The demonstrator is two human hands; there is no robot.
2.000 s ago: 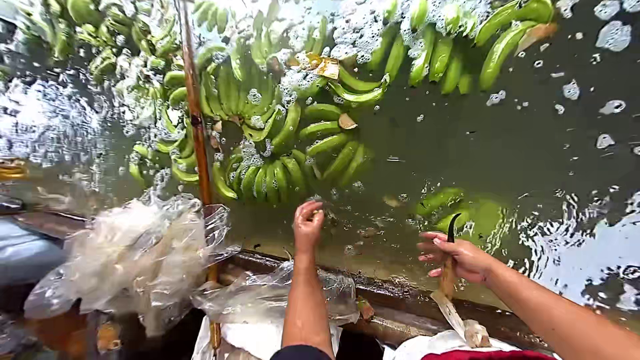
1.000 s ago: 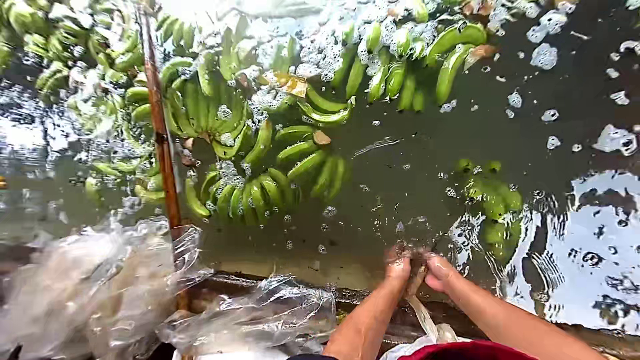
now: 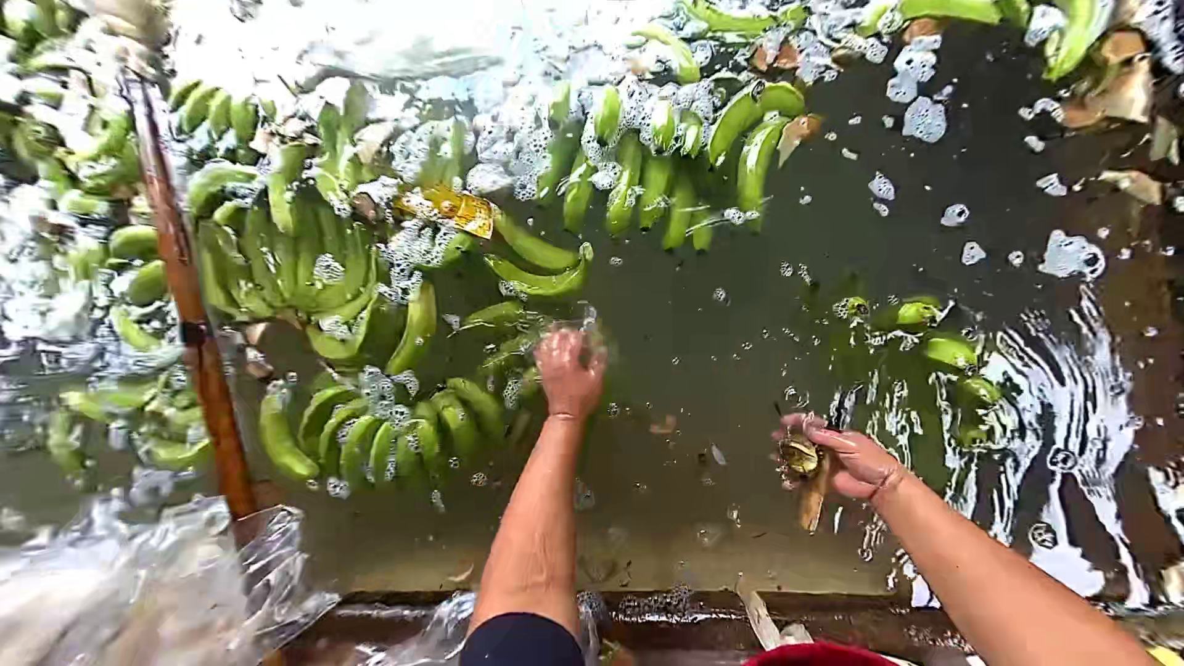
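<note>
My left hand (image 3: 569, 375) is at the water's surface, its blurred fingers against the right side of a cluster of green bananas (image 3: 504, 319); whether they grip it is hidden. My right hand (image 3: 851, 460) holds a curved knife by its wooden handle (image 3: 813, 502), low over the water. Only a thin dark tip of the blade shows, and a small brownish piece lies at the fingers. Below and left of my left hand floats another cluster of green bananas (image 3: 379, 439). Beyond my right hand, more green bananas (image 3: 953, 351) lie mostly under water.
A wooden pole (image 3: 208, 388) slants through the water at the left, with many banana clusters around it. Clear plastic sheeting (image 3: 157, 592) is heaped at the lower left. The tank's wet edge (image 3: 666, 606) runs along the near side. Foam (image 3: 518, 139) floats at the far side.
My hands were together near the tank's edge one second ago. They are now apart, the left one farther out at the bananas and the right one off to the right.
</note>
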